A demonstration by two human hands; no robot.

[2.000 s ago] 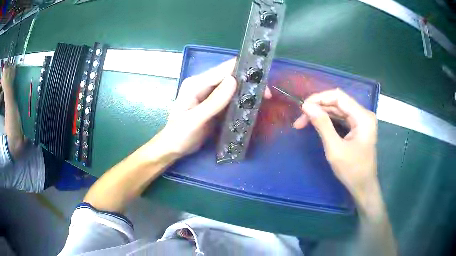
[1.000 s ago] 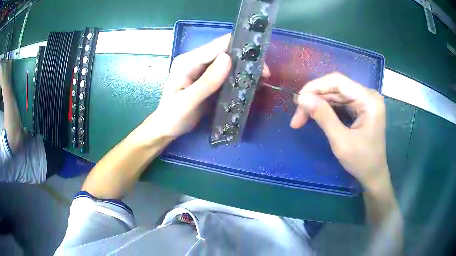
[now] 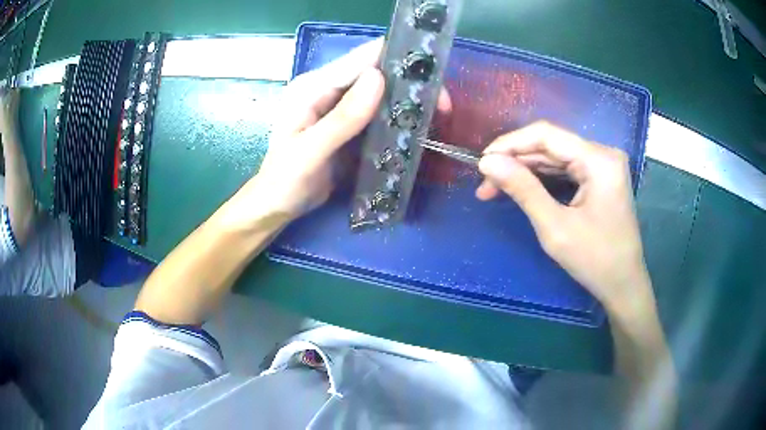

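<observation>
My left hand [image 3: 323,126] is closed around a grey metal bar [image 3: 411,92], thumb on its near face, and holds it tilted over the blue tray [image 3: 470,294]. The bar carries several round black components [image 3: 417,65] in a row; its top end is cut off by the picture's edge. My right hand [image 3: 558,176] pinches thin silver tweezers [image 3: 453,151], which point left. Their tips are at the bar's right edge, beside the lower components; whether they touch is unclear. Fine orange-red scraps [image 3: 512,88] are spread in the tray.
Black fixture bars [image 3: 92,134] stand packed at left, beside a bar with silver round parts [image 3: 139,143] and a red strip [image 3: 118,159]. Another person's arm [image 3: 17,159] is at the far left. A pale rail [image 3: 222,59] crosses the green bench behind the tray.
The view has shifted, so the tray and bar sit higher in the picture. The tweezer tips have moved left, closer to the bar's edge. Both hands keep their hold.
</observation>
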